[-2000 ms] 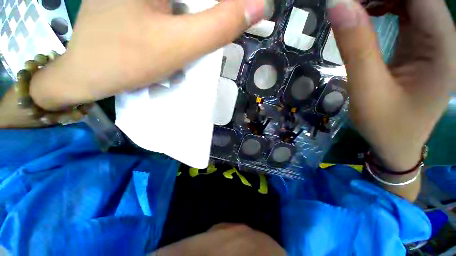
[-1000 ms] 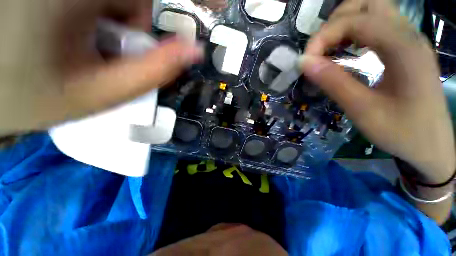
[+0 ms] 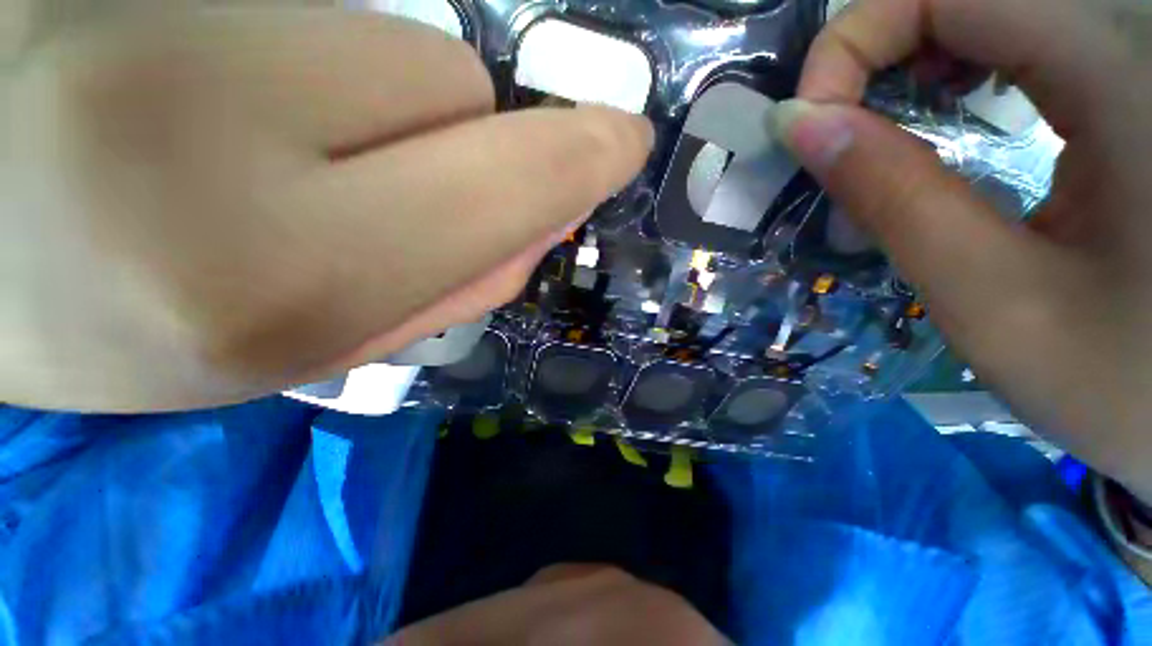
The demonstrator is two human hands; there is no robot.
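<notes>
My right hand (image 3: 910, 164) pinches a grey-white adhesive piece with a cut-out (image 3: 739, 133) between thumb and finger, over a black module (image 3: 689, 189) in a clear tray (image 3: 708, 44). Part of the module's pale disc shows beside the piece. My left hand (image 3: 379, 189) is large and blurred, its fingertips over the tray at the left of that module; whether it holds anything is hidden. A white piece (image 3: 584, 63) covers another module behind the left fingertips. A white sheet (image 3: 360, 389) shows under my left hand.
Flex cables with orange and gold spots (image 3: 701, 284) lie across the tray's middle. Several black modules with grey discs (image 3: 571, 374) sit in its near row. My blue sleeves or coat (image 3: 834, 543) and dark clothing lie below the tray's near edge. A strip of green bench (image 3: 966, 372) shows at right.
My left hand has moved right over the tray and covers more of the white sheet. My right hand went from the tray's far side to this module and now holds the adhesive piece over it.
</notes>
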